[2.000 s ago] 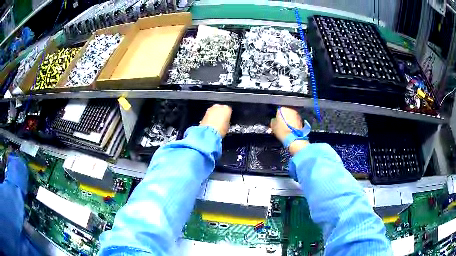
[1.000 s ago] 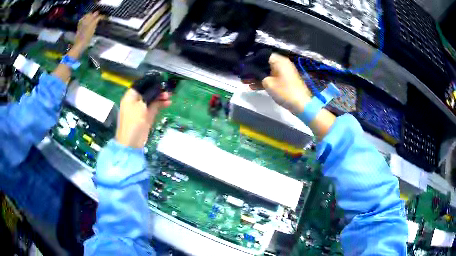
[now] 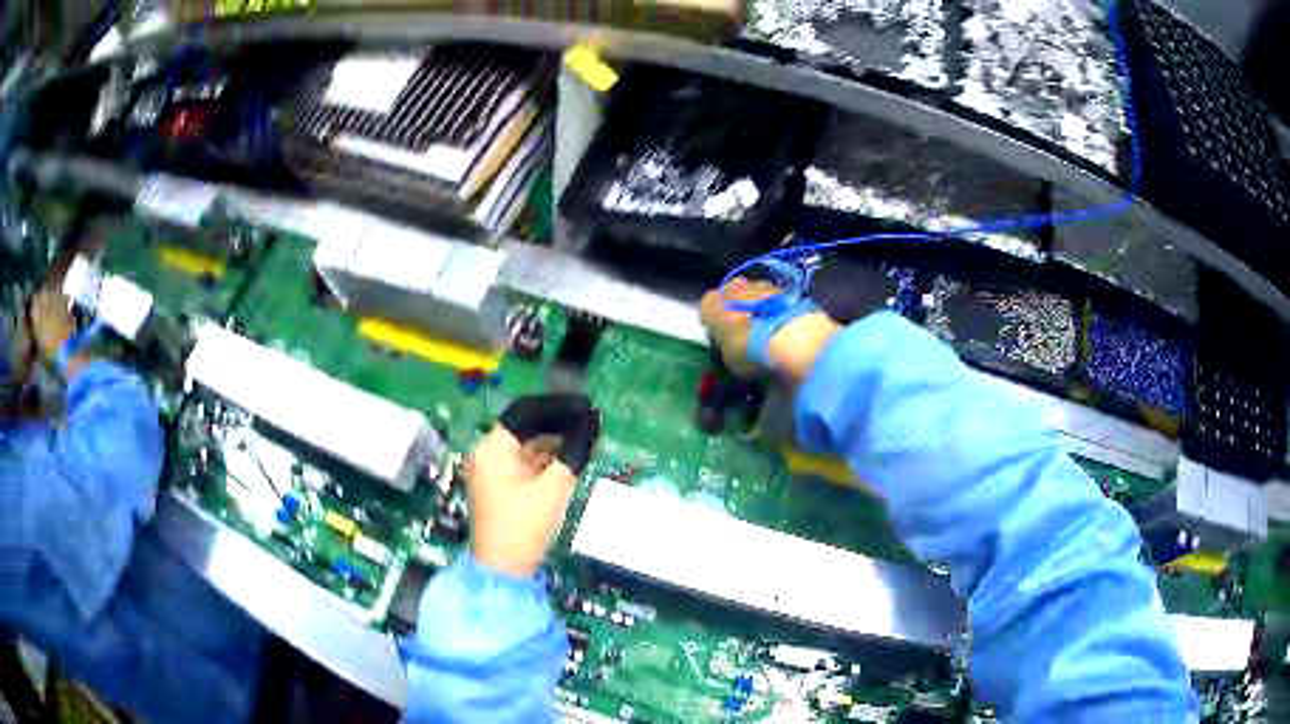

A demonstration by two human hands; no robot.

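A large green circuit board (image 3: 658, 389) lies in front of me, with a long white-silver bar (image 3: 757, 563) across it. My left hand (image 3: 521, 495) is over the board's left edge. Its curled fingertips look black, and I cannot tell finger cots from a held part. My right hand (image 3: 747, 328), with a blue wrist band (image 3: 775, 323), is at the board's far edge, partly over a heat sink. Its fingertips point down beside small dark and red shapes (image 3: 719, 396); they are blurred, and any held part is hidden.
Another board with a finned heat sink (image 3: 410, 283) and yellow strip (image 3: 432, 344) lies left. Black part bins (image 3: 679, 184) stand on the shelf behind. A blue cord (image 3: 976, 226) runs right from my wrist. Another person's sleeve (image 3: 85, 481) is at the far left.
Both hands have come down from the shelf bins to the board. Since one second ago, the view has shifted left, and my right hand has lowered to the board's far edge.
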